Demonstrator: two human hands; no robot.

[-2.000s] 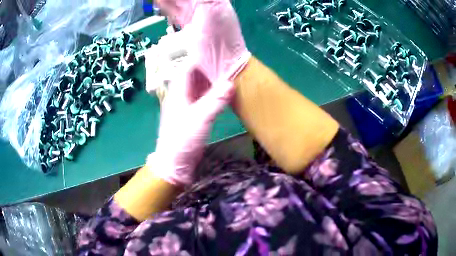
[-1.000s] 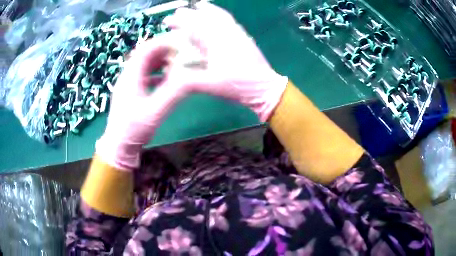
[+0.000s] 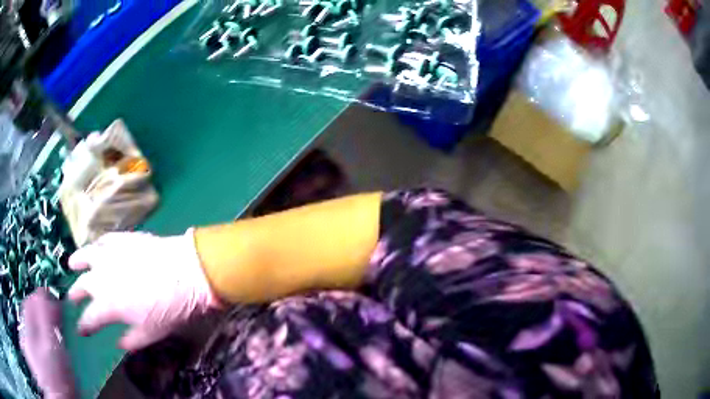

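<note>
My right hand, in a pink glove, is over the table's near edge with fingers apart, and no part shows in it. My left hand is a blurred pink shape at the lower left, partly cut off; what it holds cannot be told. The tan wrapped fixture with an orange patch stands on the green table, just beyond my right fingertips. A loose heap of green-headed shaft parts lies at the left edge. The clear tray at the top holds similar parts in separated groups.
A blue bin is behind the table's pale rear edge. Another blue container is beyond the tray. A cardboard box, clear plastic and a red openwork item are on the right. A dark upright tool rises behind the fixture.
The view has swung to the right. My hands, together earlier, are now apart at the lower left. The fixture, previously covered by my hands, now shows.
</note>
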